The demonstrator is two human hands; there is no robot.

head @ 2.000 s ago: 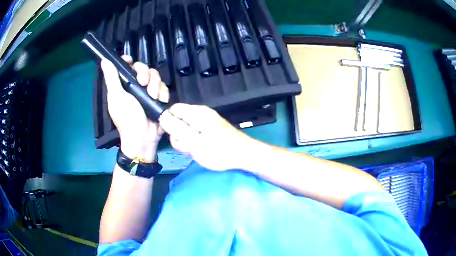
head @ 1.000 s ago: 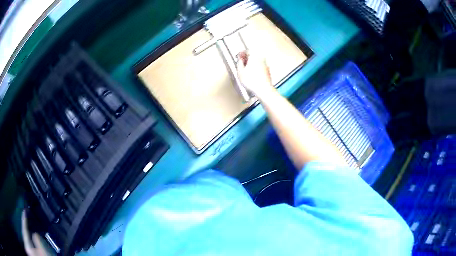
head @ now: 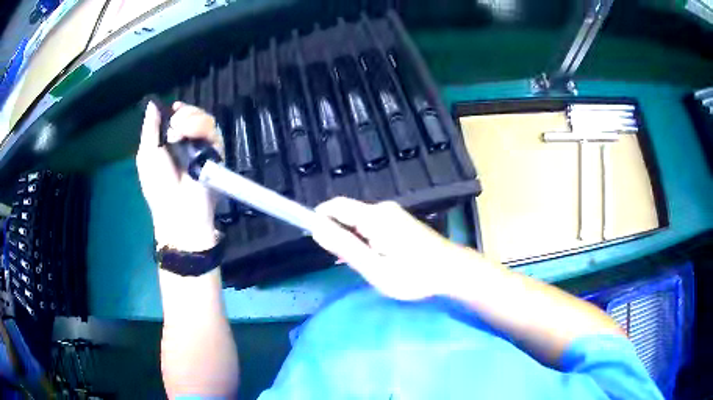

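My left hand (head: 178, 160) holds a glossy black tubular body (head: 188, 152) at the left, above the edge of the slotted black tray (head: 352, 195). My right hand (head: 367, 242) grips a bright silver tube (head: 262, 199), whose far end is at the open end of the black body. How far it is inserted cannot be told. Several black bodies lie in the tray's grooves. The shallow tub with a tan base (head: 524, 187) holds loose silver tubes (head: 602, 119) at its back right and a few laid apart.
A blue crate (head: 680, 312) with rows of silver tubes stands low at the right. A dark tray of parts (head: 47, 242) is at the far left. A metal bracket (head: 575, 47) rises behind the tub on the green-teal bench (head: 117, 226).
My right hand has come back from the tub with a silver tube and brought it to the black body in my left hand. The view has swung back left, and one fewer long tube lies apart.
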